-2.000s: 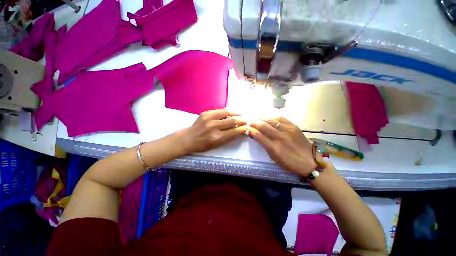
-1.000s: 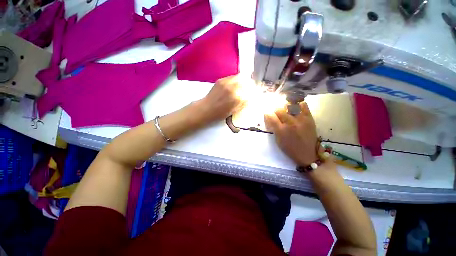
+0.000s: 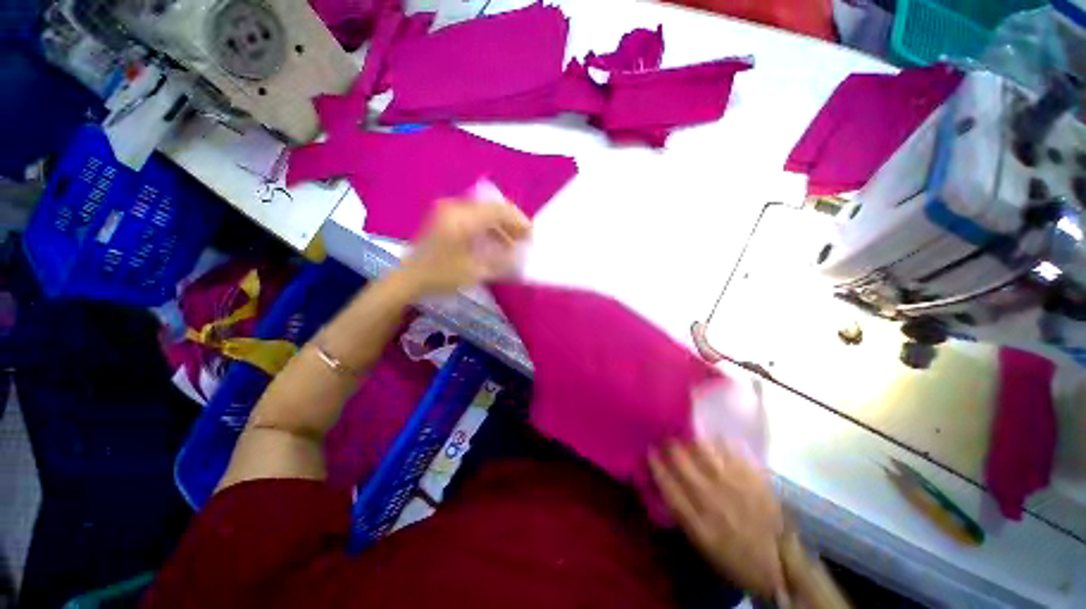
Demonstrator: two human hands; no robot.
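A large magenta panel (image 3: 607, 369) hangs between my two hands over the table's front edge, slightly blurred. My left hand (image 3: 470, 244) is blurred and grips the panel's left end, where a pale pink part shows at the fingers. My right hand (image 3: 721, 512) is at the panel's lower right end, beside a whitish-pink part (image 3: 729, 416). Its fingers lie on the cloth; the thumb is hidden. The sewing machine (image 3: 953, 214) stands to the right, away from the panel. The needle area is bright and hard to make out.
Magenta panels (image 3: 441, 173) lie at the table's left and more magenta pieces (image 3: 863, 125) behind the machine. Thread snips (image 3: 935, 500) and a small magenta piece (image 3: 1022, 428) lie at right. A second machine (image 3: 268, 60) is far left. Blue crates (image 3: 113, 220) stand below the table.
The view has swung left. Both hands have left the needle area and moved to the front edge, with the magenta panel now stretched between them.
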